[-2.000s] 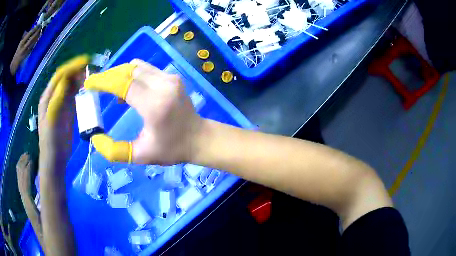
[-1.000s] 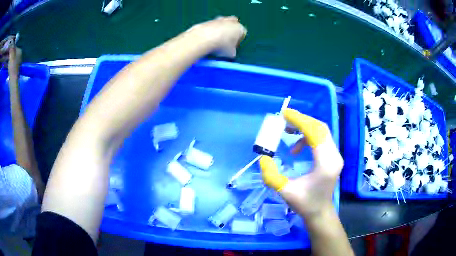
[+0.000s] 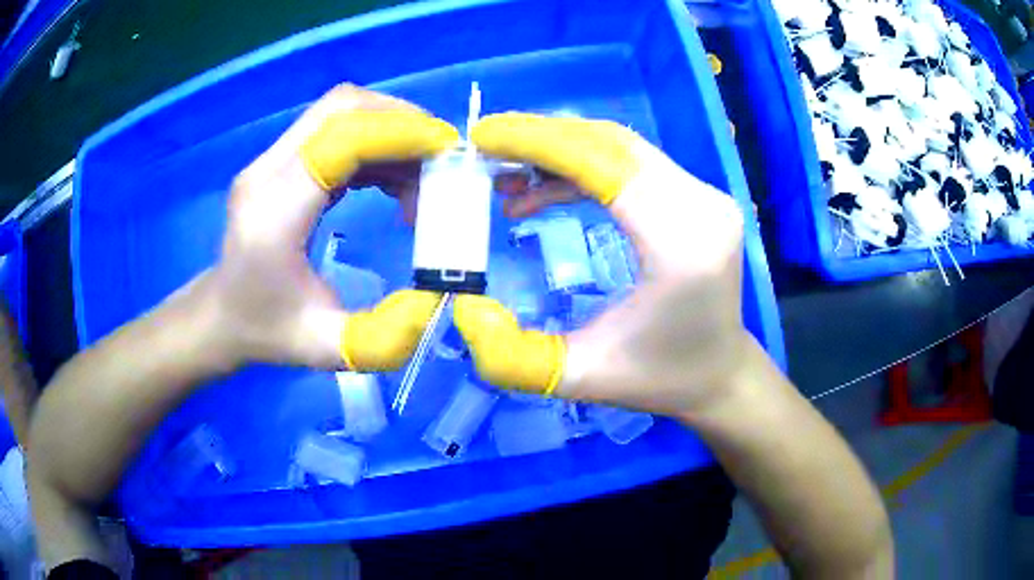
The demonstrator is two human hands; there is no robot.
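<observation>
A wired unit (image 3: pixel 451 221), a white block with a black end, is held upright above the blue work bin (image 3: pixel 125 283). White leads stick out at its top and hang from its black bottom end. My left hand (image 3: pixel 289 238) and my right hand (image 3: pixel 646 261) both hold it between thumb and finger, thumbs at the black end and fingers at the top. Yellow finger cots cover these fingertips. Clear plastic housings (image 3: pixel 564 252) lie loose in the bin, partly hidden by the hands.
A blue unit bin (image 3: pixel 833 266) at the right is heaped with white-and-black wired units (image 3: pixel 896 125). The green conveyor (image 3: pixel 193 51) runs at upper left. A red stool (image 3: pixel 935 385) stands at lower right. Part of another person's arm (image 3: pixel 14 368) shows at the left edge.
My left hand has come back from over the conveyor and now grips the unit too. The unit has moved left in view, between both hands, and stands more upright.
</observation>
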